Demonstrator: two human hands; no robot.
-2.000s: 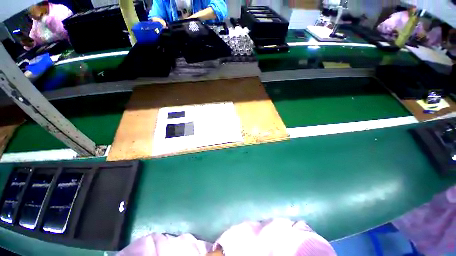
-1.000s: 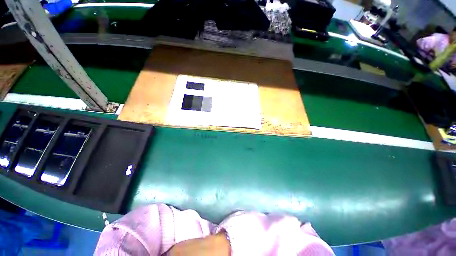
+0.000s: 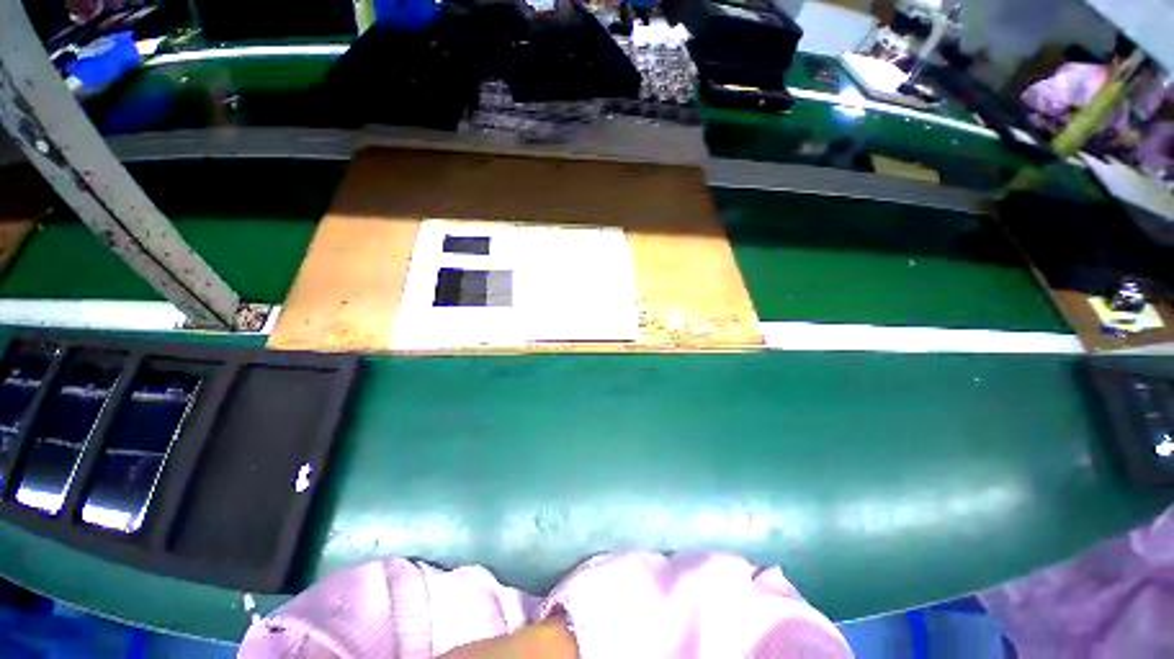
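A black foam phone tray [image 3: 264,470] lies at the left on the green line surface. Three of its pockets hold dark, glossy smartphones [image 3: 129,451]; the right pocket is empty, with a small white mark. A white reference sheet [image 3: 573,283] with dark printed rectangles lies on the tan backing board [image 3: 702,264]. My two pink sleeves meet at the bottom edge. A strip of bare skin, seemingly my right hand or wrist [image 3: 515,642], shows between them, cut off by the edge; its fingers are hidden. My left hand does not show. No hand touches the tray.
A slanted grey metal post [image 3: 116,193] stands behind the tray. Another dark tray [image 3: 1133,418] is at the right edge, with a pink sleeve [image 3: 1094,599] below it. Black material [image 3: 554,58] and a dark stack [image 3: 744,45] lie beyond the board. A person in pink [image 3: 1062,90] is far right.
The camera view has shifted and tilted, so the tray and sheet sit differently in the picture. The sleeves stay together at the bottom; more bare skin shows than two seconds ago. The trayed phones look unchanged.
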